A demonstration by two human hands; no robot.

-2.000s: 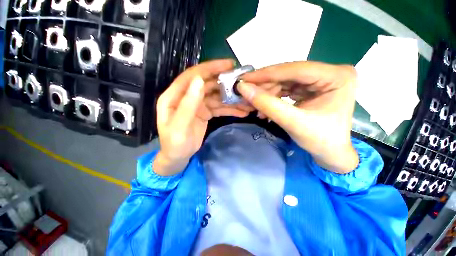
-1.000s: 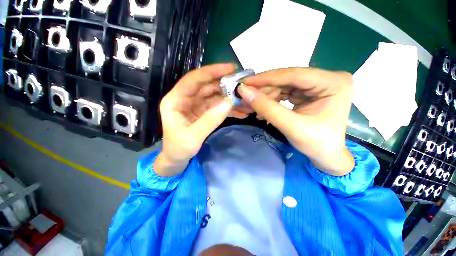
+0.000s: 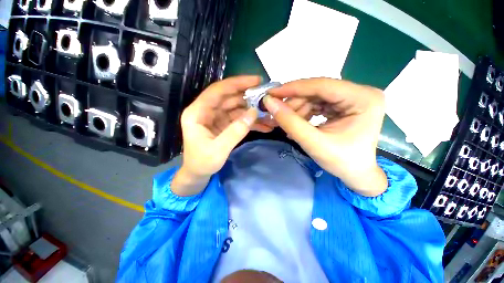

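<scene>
A silver-white camera module (image 3: pixel 256 95) with a dark round centre is held between my two hands in front of my chest. My left hand (image 3: pixel 213 130) grips its left side with thumb and fingers. My right hand (image 3: pixel 337 124) pinches it from the right, with thumb and index fingertip at the dark centre. The fingertips cover part of the module. A small white piece (image 3: pixel 318 119) shows below the fingers of my right hand; I cannot tell what it is or whether it is held.
A thick black tray stack (image 3: pixel 171 83) with silver modules stands at the left. White sheets (image 3: pixel 315 41) lie on the green mat ahead, and another white pile (image 3: pixel 428 99) lies to the right. A second module tray (image 3: pixel 454 149) is at the right edge. A red box (image 3: pixel 41 257) is at lower left.
My left thumb has closed in onto the module, which is now tilted and slightly lower. My right hand has moved slightly down and left with it.
</scene>
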